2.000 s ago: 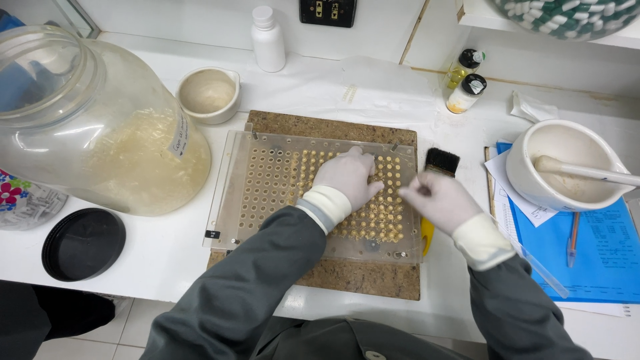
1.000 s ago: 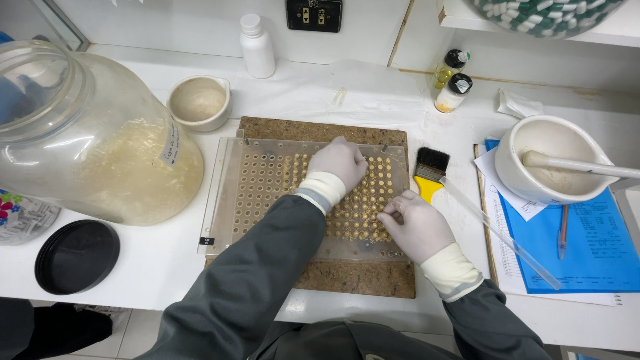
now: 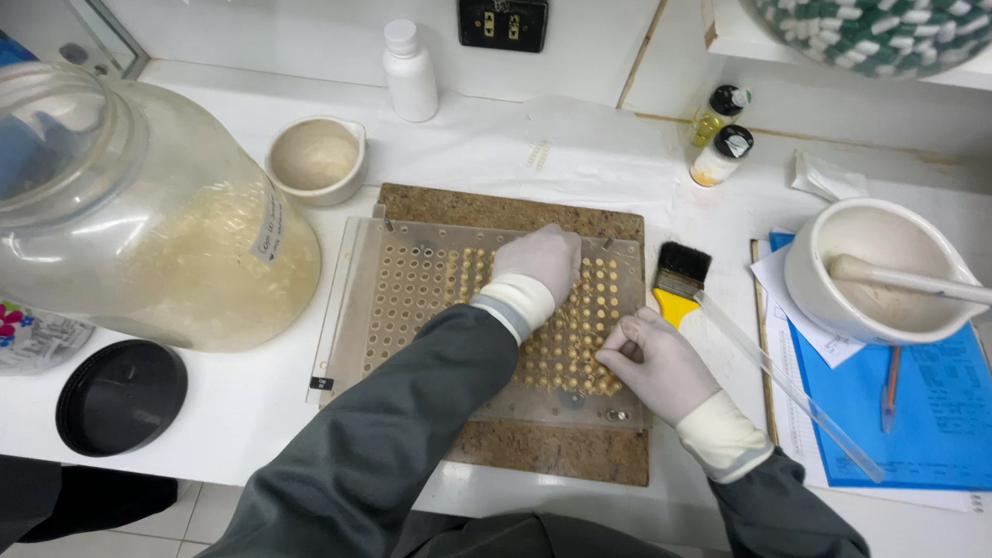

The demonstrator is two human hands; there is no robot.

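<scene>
A clear plastic capsule-filling plate (image 3: pixel 403 310) with rows of round holes lies on a speckled brown board (image 3: pixel 542 457). Many holes at the centre and right hold yellowish filled capsules or caps; those at the left look hollow. My left hand (image 3: pixel 539 260), gloved, rests near the plate's upper middle, fingers curled; what lies under them is hidden. My right hand (image 3: pixel 659 360), also gloved, is at the plate's right edge, thumb and forefinger close together over the right rows; whether something small is between them is unclear. A yellow-handled brush (image 3: pixel 682 271) lies just beyond the right hand.
Left: a big clear jar (image 3: pixel 209 271) of pale capsule shells, a black lid (image 3: pixel 122 397), a small mortar (image 3: pixel 316 159). Behind: a white bottle (image 3: pixel 411 74) and two vials (image 3: pixel 721 155). Right: a mortar (image 3: pixel 883 263) with pestle (image 3: pixel 907 275), a clear plastic strip (image 3: pixel 798 395), blue papers (image 3: pixel 930 418).
My right hand, raised beside the plate's upper right two seconds ago, has come down to its lower right edge. The brush, partly hidden before, now shows more fully.
</scene>
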